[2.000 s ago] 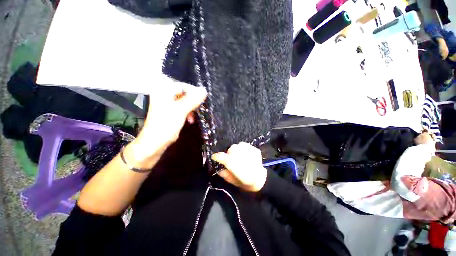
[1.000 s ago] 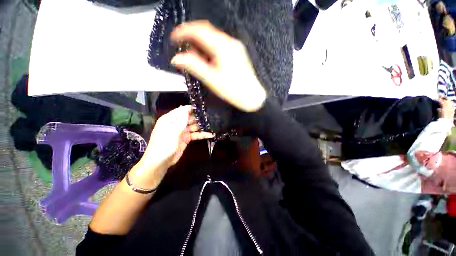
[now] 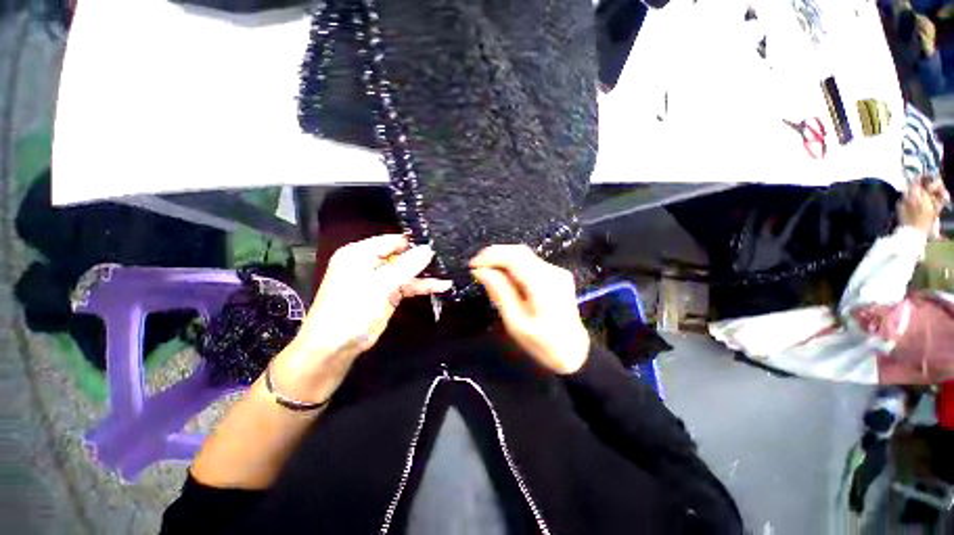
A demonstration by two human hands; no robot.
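The dark tweed jacket (image 3: 492, 115) lies over the white table and hangs toward my lap. A braid trim (image 3: 389, 136), black flecked with silver, runs down its left edge. My left hand (image 3: 366, 287) pinches the trimmed corner at the lower end of that edge. My right hand (image 3: 536, 303) is just right of the corner, thumb and fingertips close together at the cloth's bottom edge. Whether it holds a needle or the cloth is too small to tell.
A purple stool (image 3: 126, 345) with a tangled black glittery heap (image 3: 249, 332) stands at left. Red-handled scissors (image 3: 811, 136), a dark bar (image 3: 838, 109) and an olive roll (image 3: 872, 117) lie on the white table (image 3: 690, 136). A blue-rimmed basket (image 3: 640, 303) is right of my knees. Another person's sleeve (image 3: 873, 274) shows at right.
My right hand has come down from above the trim to beside the corner. My left hand has stayed on the corner, where it moved from higher up the edge. The view has shifted.
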